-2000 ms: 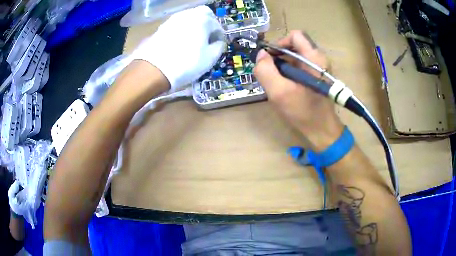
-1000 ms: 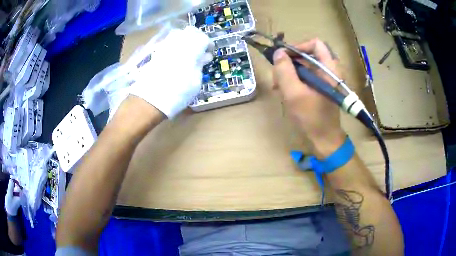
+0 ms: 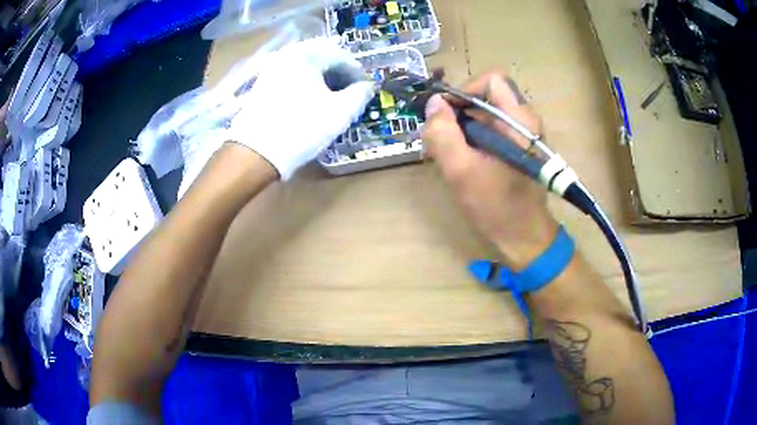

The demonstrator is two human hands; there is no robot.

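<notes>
An open power strip half [image 3: 378, 156], a white square shell with a green circuit board [image 3: 383, 126] inside, lies on the brown cardboard. My bare right hand [image 3: 481, 137] grips the dark soldering iron [image 3: 502, 148]; its tip is over the upper part of the board. My left hand [image 3: 303, 104], in a white glove, is at the shell's upper left side. Its fingers are bent near the iron's tip; whether they pinch a wire or the shell cannot be told. A second open power strip half [image 3: 383, 41] lies just beyond.
A face-down or closed white power strip [image 3: 122, 217] lies left of my left forearm. Stacked white units [image 3: 51, 108] stand at far left. Clear plastic bags [image 3: 170, 137] lie behind my left hand. A shallow cardboard tray [image 3: 676, 178] with a pen and dark metal box is at right.
My right hand and the iron first drew back to the right, then returned over the board. My left hand has shifted a little. At far left, another person's gloved hand has gone from view.
</notes>
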